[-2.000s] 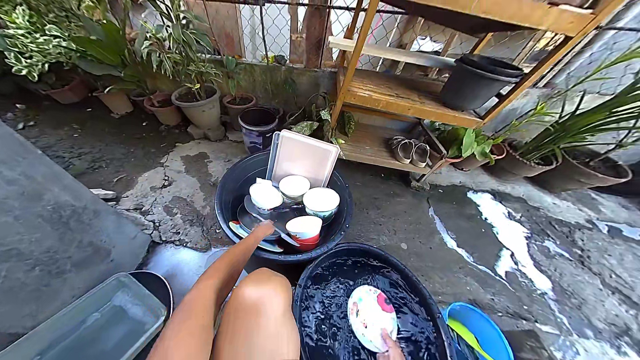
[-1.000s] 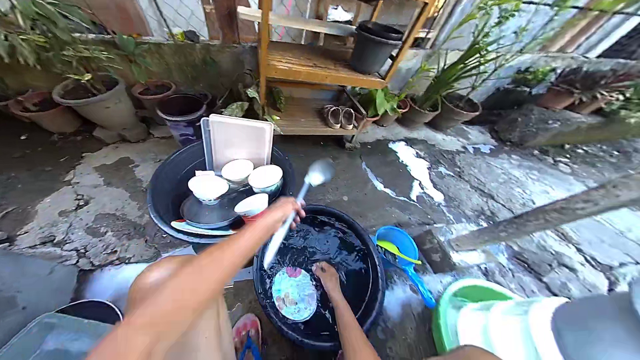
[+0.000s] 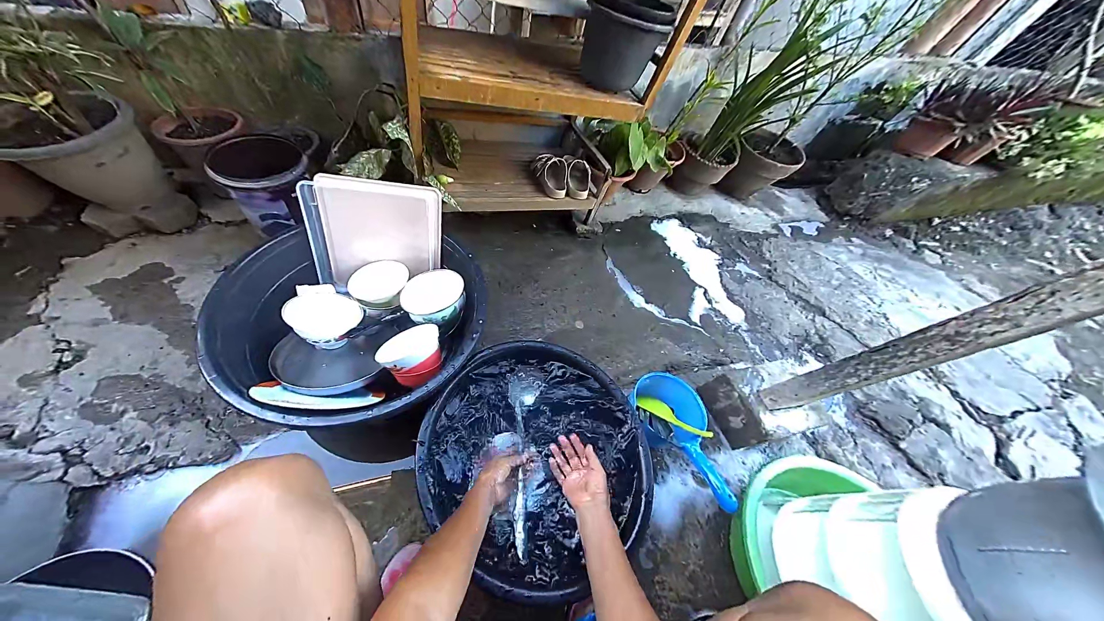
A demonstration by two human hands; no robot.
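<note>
A round black tub [image 3: 634, 414] of water stands in front of me. Over it, my left hand [image 3: 503, 474] is closed around the handle of a long metal ladle [image 3: 520, 431], whose head and handle end lie in the water. Beside it my right hand [image 3: 580, 470] is palm up, fingers apart, holding nothing. Something pale, perhaps the patterned plate, shows blurred under the water near my left hand. To the left, a larger black tub [image 3: 211, 332] holds several bowls [image 3: 322, 317], a dark pan [image 3: 323, 362] and upright trays [image 3: 379, 224].
A blue dipper [image 3: 668, 392] with a yellow-green utensil [image 3: 673, 417] lies right of the water tub. A green basin [image 3: 750, 526] with white containers [image 3: 845, 530] stands at lower right. A wooden pole [image 3: 940, 336] slants in from the right. Behind are a wooden shelf [image 3: 517, 73] and potted plants.
The ladle, held up above the tubs a second ago, is now down in the water tub. My right hand has turned palm up. The plate no longer shows clearly. The view has moved closer to the tubs.
</note>
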